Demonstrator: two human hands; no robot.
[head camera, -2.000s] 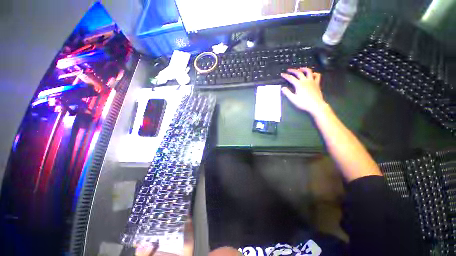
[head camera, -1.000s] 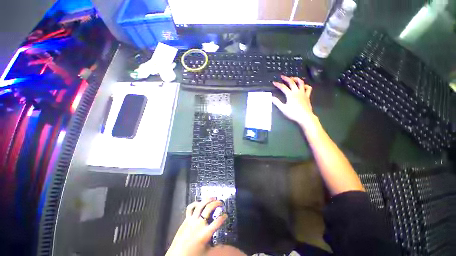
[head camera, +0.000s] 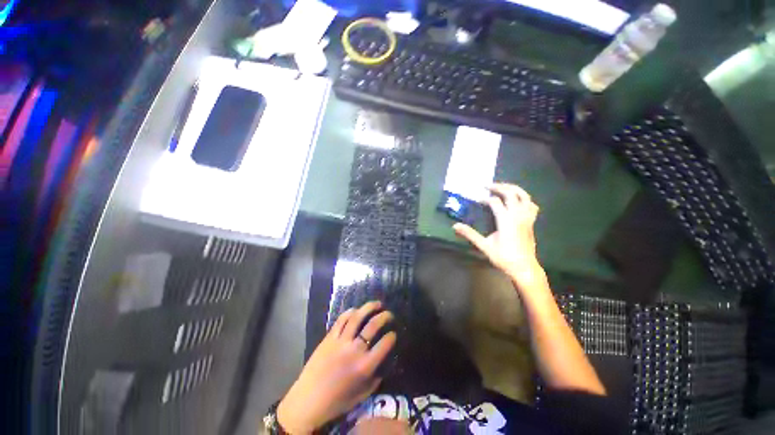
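Note:
A long black keyboard-shaped circuit board (head camera: 382, 200) lies lengthwise in front of me, its far part over the green mat and its near part beyond the mat's front edge. My left hand (head camera: 353, 344) grips its near end; the fingertips lie on top and the thumb is hidden. A white paper slip (head camera: 472, 161) lies right of the board. A small dark device with a blue face (head camera: 457, 206) is at the slip's near end. My right hand (head camera: 507, 225) is beside the device, fingers spread, fingertips at the slip's lower corner, holding nothing visible.
A computer keyboard (head camera: 459, 85) with a yellow tape roll (head camera: 369, 41) is at the back. A clipboard (head camera: 280, 183) with a smartphone (head camera: 229, 127) is at left. A bottle (head camera: 627, 48) stands back right. Board stacks (head camera: 692, 191) are at right, more boards (head camera: 661, 365) near right.
My right hand has moved from the computer keyboard's near edge to the small device. The circuit board swung from over the clipboard to the mat in my left hand. The view has shifted.

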